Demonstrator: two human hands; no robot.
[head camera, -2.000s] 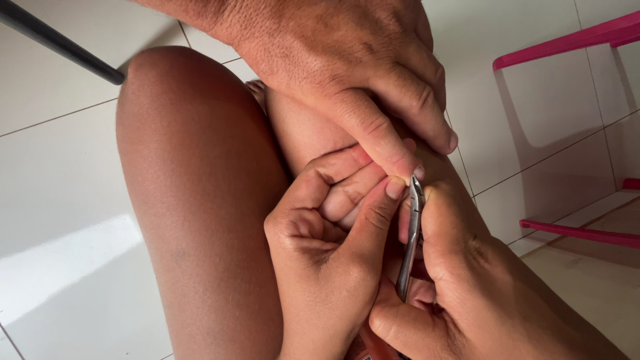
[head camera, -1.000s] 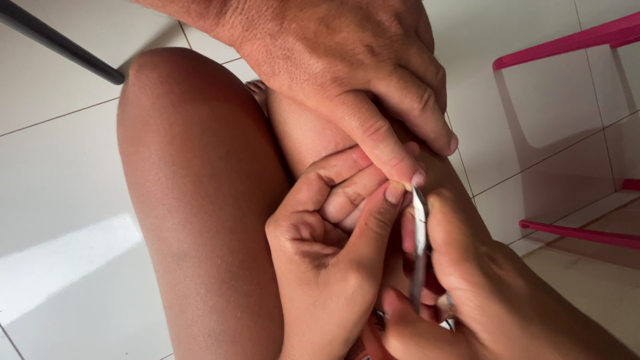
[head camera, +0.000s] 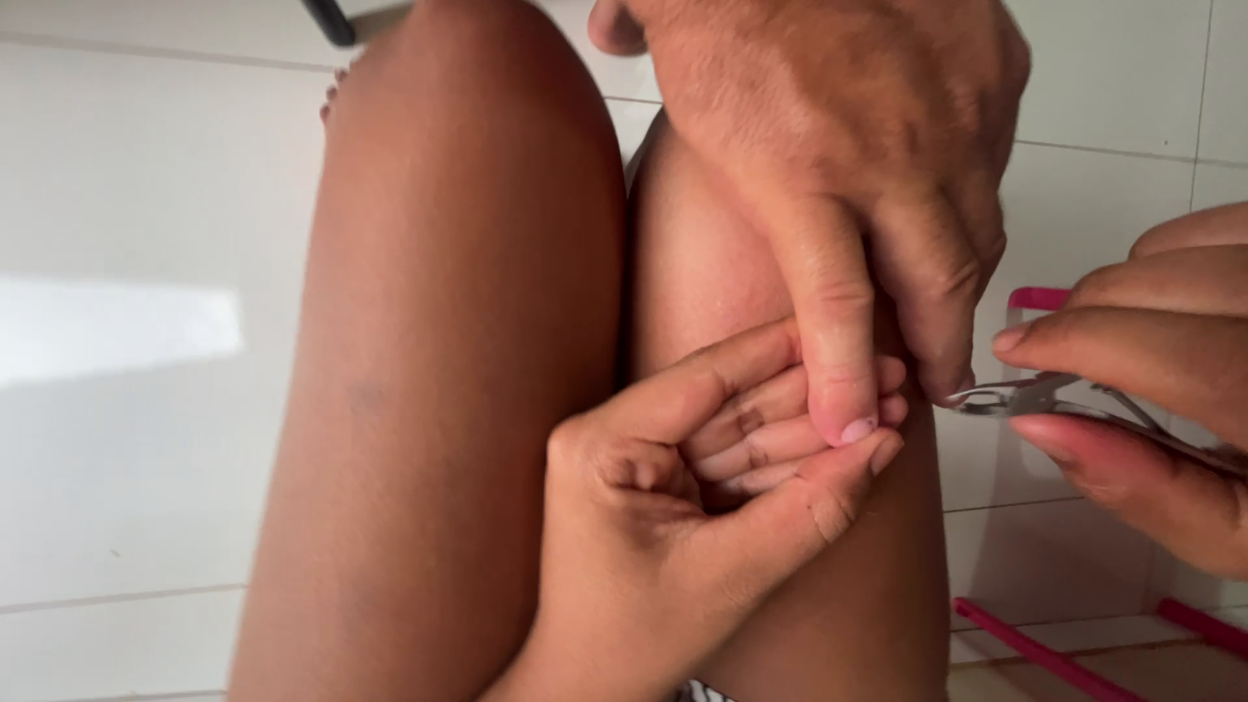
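My left hand (head camera: 682, 487) lies palm up over my thigh, its thumb and curled fingers closed on the fingertip of another person's hand (head camera: 848, 127). That hand reaches down from the top, back upward, and its held finger (head camera: 838, 331) shows a short pale nail. At the right edge my right hand (head camera: 1150, 390) holds metal cuticle nippers (head camera: 1033, 395) between thumb and fingers. The nippers' tip points left, close to another of the person's fingertips; whether it touches cannot be told. Part of the handles is hidden by my fingers.
My bare thighs (head camera: 439, 341) lie below the hands. Around them is a white tiled floor (head camera: 117, 468). Pink metal or plastic bars (head camera: 1043, 648) stand at the lower right, and a dark leg or pole (head camera: 329, 19) ends at the top left.
My right hand has moved right with the nippers, away from the held fingertip. My left hand still holds the person's finger. The view has shifted.
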